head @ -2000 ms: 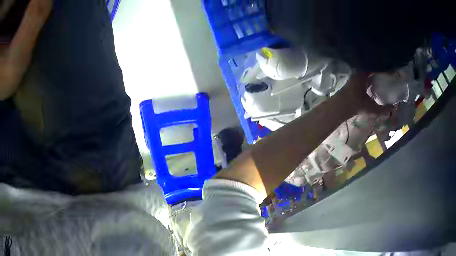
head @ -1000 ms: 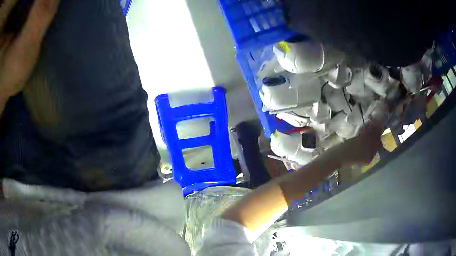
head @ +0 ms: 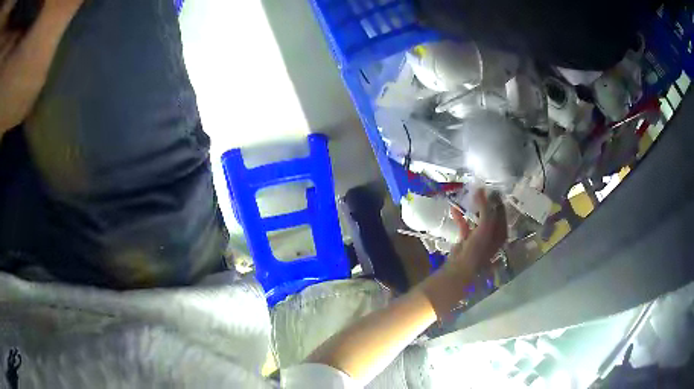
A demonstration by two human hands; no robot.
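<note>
A blue slatted crate (head: 369, 114) at the upper right is full of white dome cameras with brackets and cables. My right hand (head: 481, 224) reaches into the crate from below, with its fingers apart. Its fingertips are at the lower edge of a large, blurred white camera (head: 496, 144); whether they touch it is unclear. Another white camera (head: 428, 213) lies just left of the hand. My left hand (head: 34, 72) is at the upper left, cut off by the edge; its fingers are in shadow and unclear.
A blue plastic stool (head: 323, 190) stands on the pale floor left of the crate. Dark-trousered legs (head: 122, 144) fill the left side. A curved grey surface (head: 601, 281) runs along the crate's right side. A large dark shape covers the crate's top.
My right hand has drawn back from deep in the crate toward its near left side. The large blurred camera now lies above the fingers, over the left cameras. The view has shifted slightly.
</note>
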